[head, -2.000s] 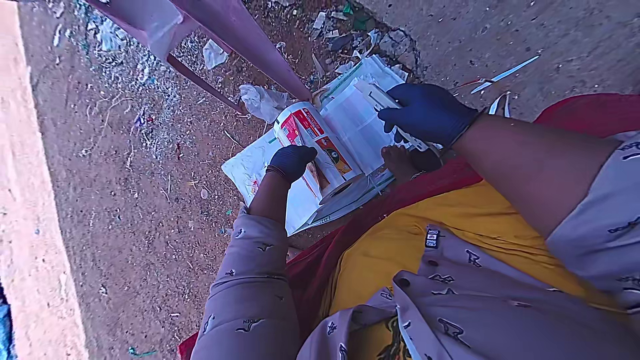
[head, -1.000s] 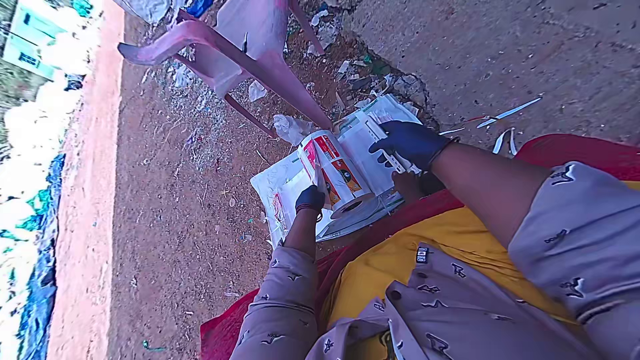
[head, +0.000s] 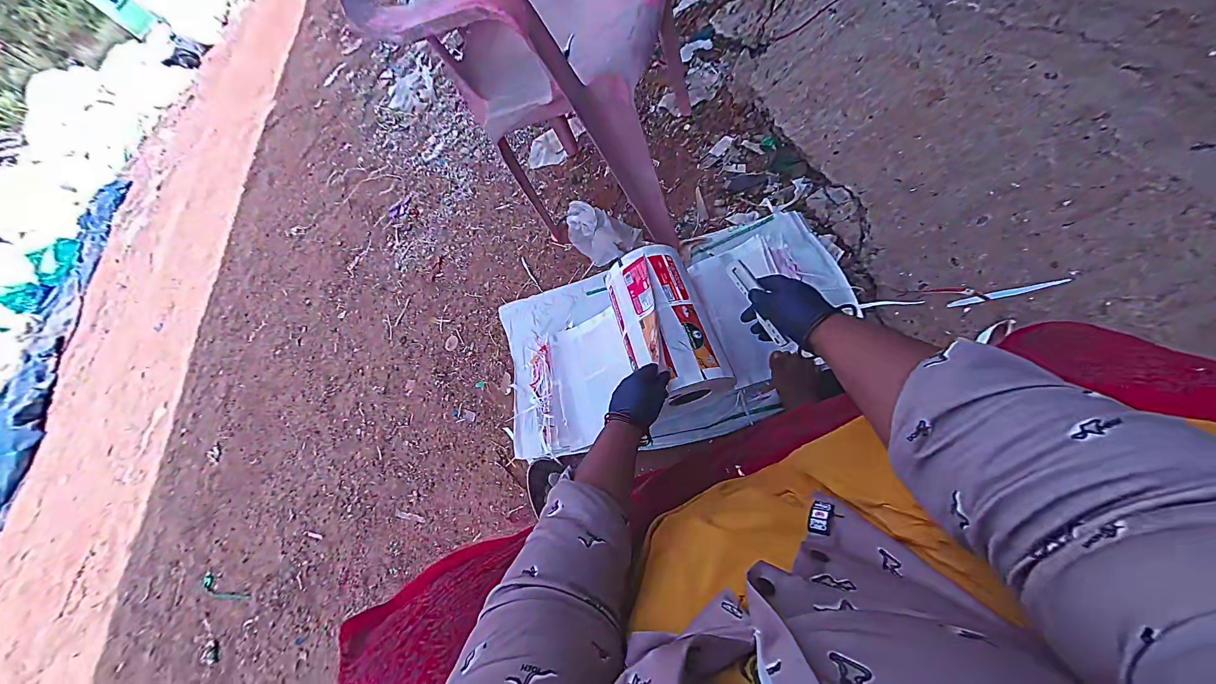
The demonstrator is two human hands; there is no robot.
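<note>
A roll of printed plastic film (head: pixel 698 328), white with red and yellow print, lies on flattened white woven sacks (head: pixel 570 323). At the roll's lower left edge is my left hand (head: pixel 638 396) in a dark glove, its fingers bent against the film's edge; whether it pinches the film cannot be told. To the right of the roll, my gloved right hand (head: pixel 790 309) is closed around a slim white tool (head: pixel 750 290), perhaps a utility knife, held above the sacks. The tool's tip is too blurred to make out.
A pink plastic chair (head: pixel 608 104) stands beyond the roll, one leg close behind it. Crumpled white plastic (head: pixel 597 233) lies near that leg. White strips (head: pixel 1012 293) lie on the ground at right. Red cloth (head: pixel 456 598) spreads beneath me, and a bare foot (head: pixel 796 380) is near the sacks.
The view has shifted, so more of the chair shows than two seconds ago. My left hand has moved from the roll's printed face to its lower left edge. My right hand still holds the white tool.
</note>
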